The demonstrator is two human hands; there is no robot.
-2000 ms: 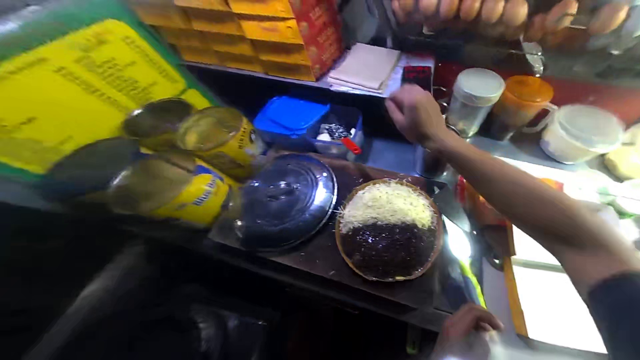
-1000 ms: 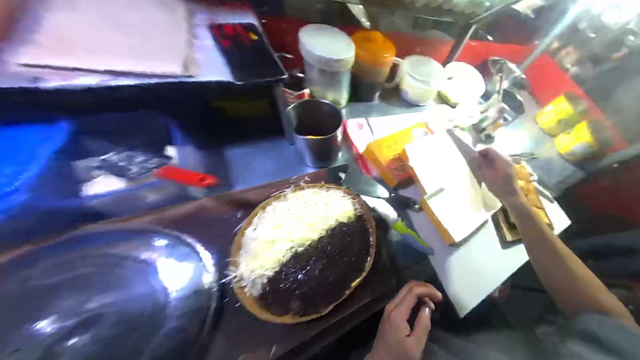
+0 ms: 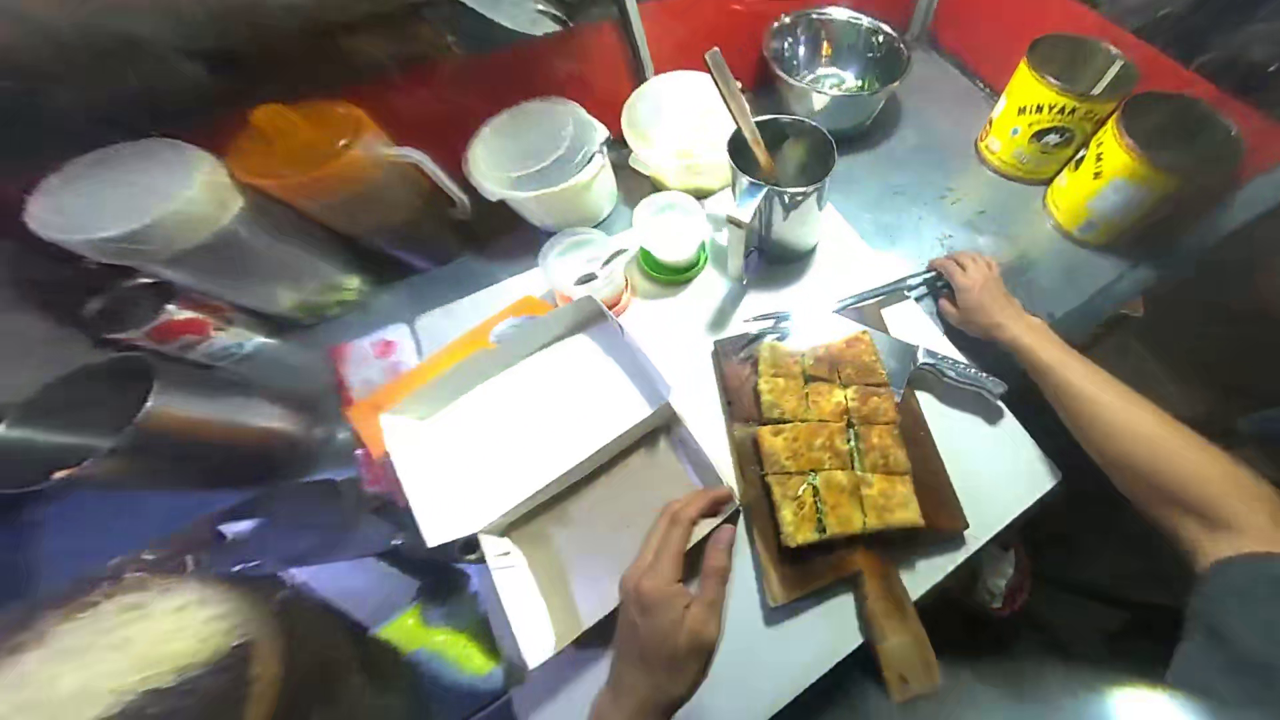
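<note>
With fingers and thumb on its near right wall, my left hand [image 3: 672,600] grips an unfolded white cardboard food box [image 3: 590,520], whose lid stands open to the left. My right hand [image 3: 975,295] is closed around the handle end of metal tongs [image 3: 885,291], beyond the food. A stuffed, browned flatbread [image 3: 830,445] cut into several pieces lies on a wooden cutting board [image 3: 897,620] between the hands. A cleaver [image 3: 955,374] rests across the board's far right corner, its handle off the board.
Lidded plastic tubs [image 3: 548,165], a steel mug [image 3: 785,190] with a wooden-handled utensil and a steel bowl [image 3: 835,70] stand behind. Yellow cans [image 3: 1050,110] are at back right. An orange-lidded pitcher [image 3: 320,170] stands left; a round pan [image 3: 170,660] with pale shreds is at lower left.
The view has swung far to the right. My left hand, empty beside the round pan one second ago, is now on the box. My right hand has moved from the box to the tongs.
</note>
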